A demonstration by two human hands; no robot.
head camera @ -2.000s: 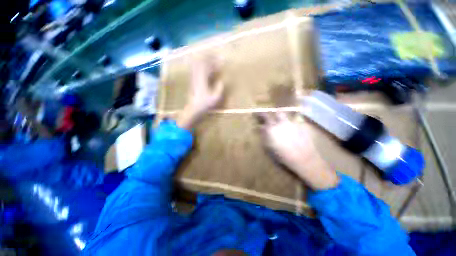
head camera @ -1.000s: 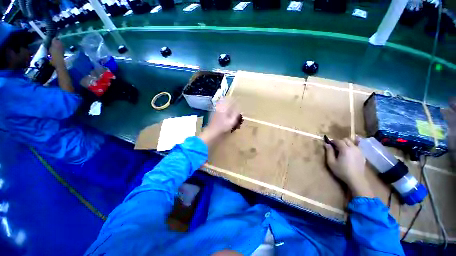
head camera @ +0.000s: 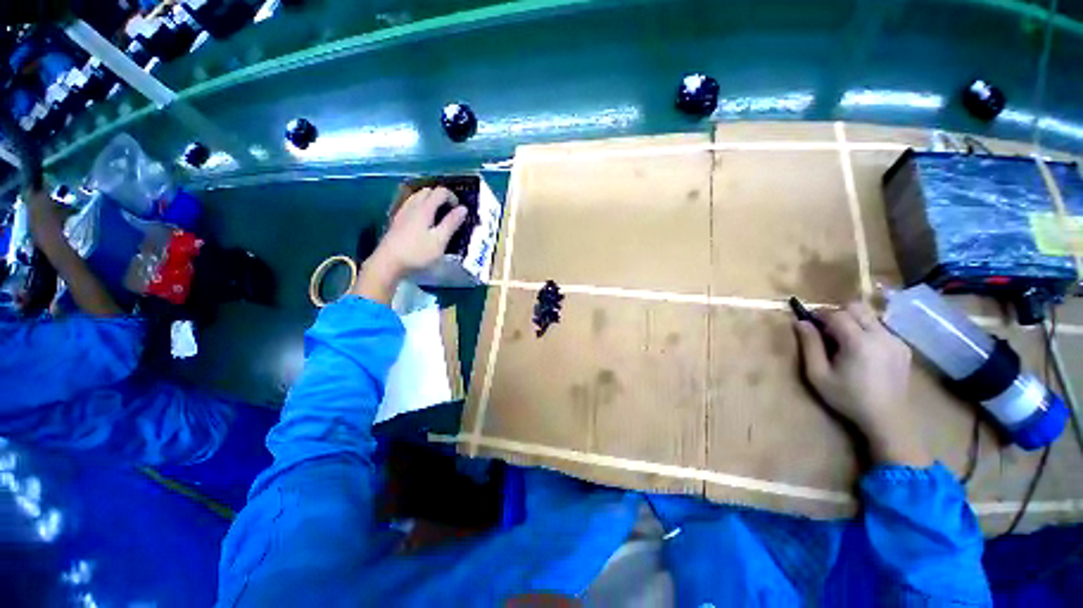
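Note:
My left hand is over the white parts box, its fingertips down among the black parts; whether they grip any is hidden. A loose pile of small black parts lies on the left of the cardboard mat. My right hand rests on the right of the mat, closed around the dark tweezers, whose end sticks out past the fingers. The glue syringe, with black band and blue cap, lies just right of my right hand.
Round dark units sit along the green belt behind the mat. The controller box stands at the upper right, with cables below it. A tape roll and white sheet lie left. Another person's blue sleeve is at far left.
My left hand has moved from the mat's left side up and left to the parts box. The black parts pile now shows uncovered. My right hand still holds the tweezers. The view has shifted.

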